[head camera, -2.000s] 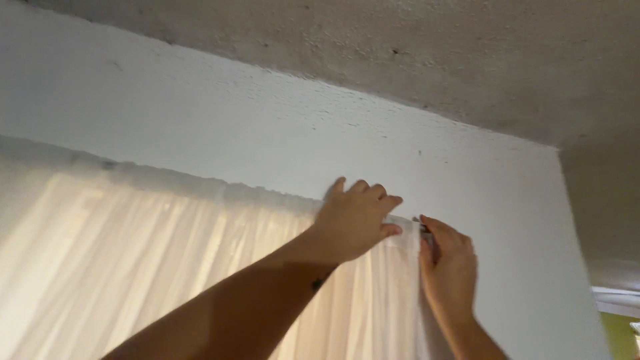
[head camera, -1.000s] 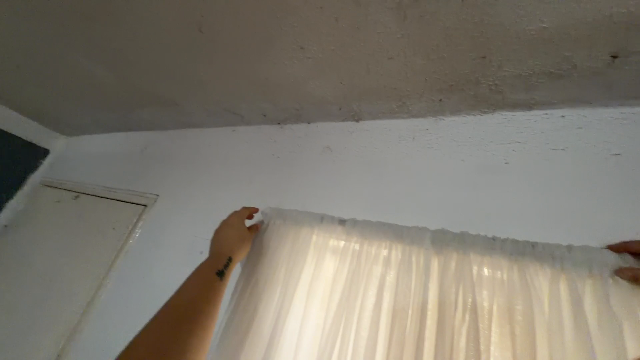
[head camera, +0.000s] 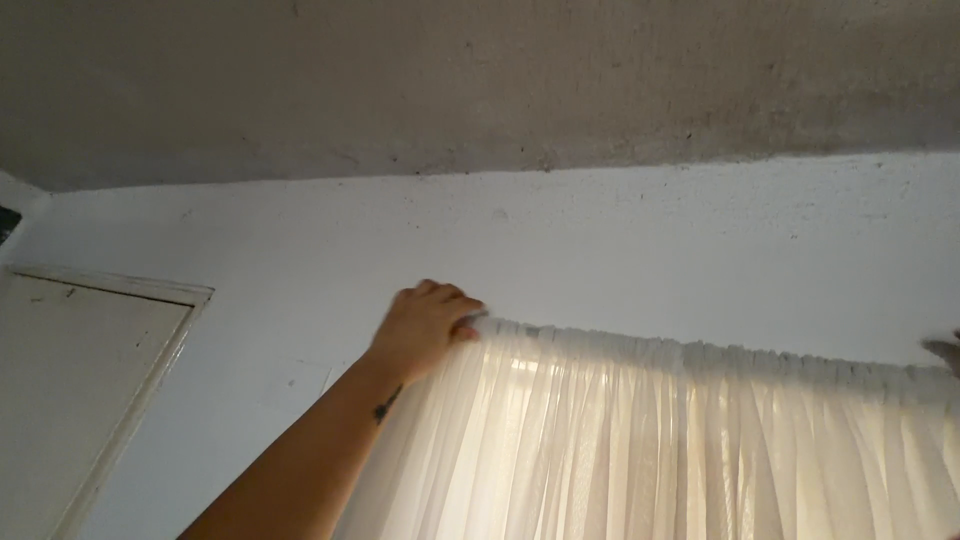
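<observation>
A sheer white curtain with a gathered top edge hangs against the wall, lit from behind. My left hand grips the left end of the curtain's gathered top, fingers over it and thumb below. Whatever lies inside the gathered top is hidden. At the far right border of the view, part of my right hand shows, blurred, beside the curtain's top edge; most of it is cut off, so its hold cannot be told.
Behind the curtain is a white wall, meeting a rough grey-brown ceiling above. A pale door in its frame stands at the left. A dark panel shows at the left border.
Two seconds ago both hands were together at the curtain's right end; now my left hand is at its left end, far from my right. The view has swung left.
</observation>
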